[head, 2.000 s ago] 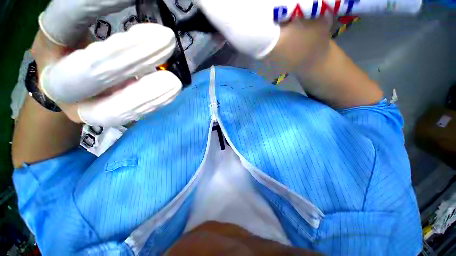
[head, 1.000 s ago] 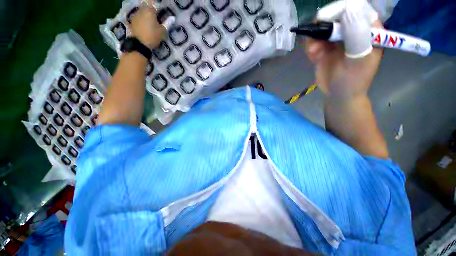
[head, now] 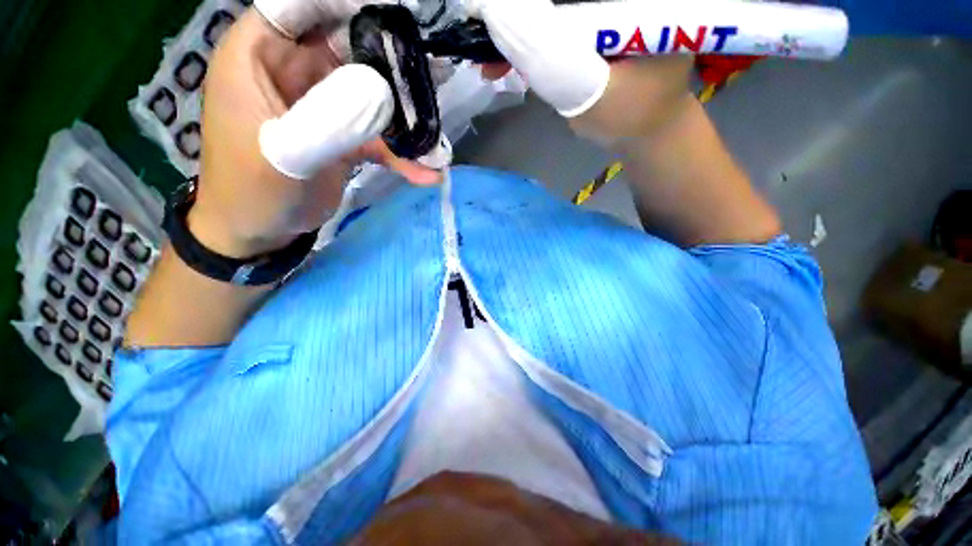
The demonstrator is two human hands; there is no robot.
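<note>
My left hand (head: 272,139), with white finger cots and a black wristband, holds a glossy black ring-shaped frame (head: 399,80) up in front of my chest, at the top of the view. The frame is seen at a slant, with its narrow opening showing. My right hand (head: 576,69), also in white finger cots, grips the white paint marker (head: 789,30) with red and blue lettering. Its dark tip end points left at the frame; whether it touches is hard to tell. The top edge of the view cuts off parts of both hands.
A white tray (head: 21,309) with rows of black frames lies at the left. Another tray (head: 139,107) is partly hidden behind my left hand. A yellow-and-black tape strip (head: 599,183) crosses the grey floor. A cardboard box (head: 914,293) stands at the right edge.
My left hand has come back from the tray ahead to my chest and now holds a black frame. My right hand has moved left with the marker, bringing its dark end to the frame.
</note>
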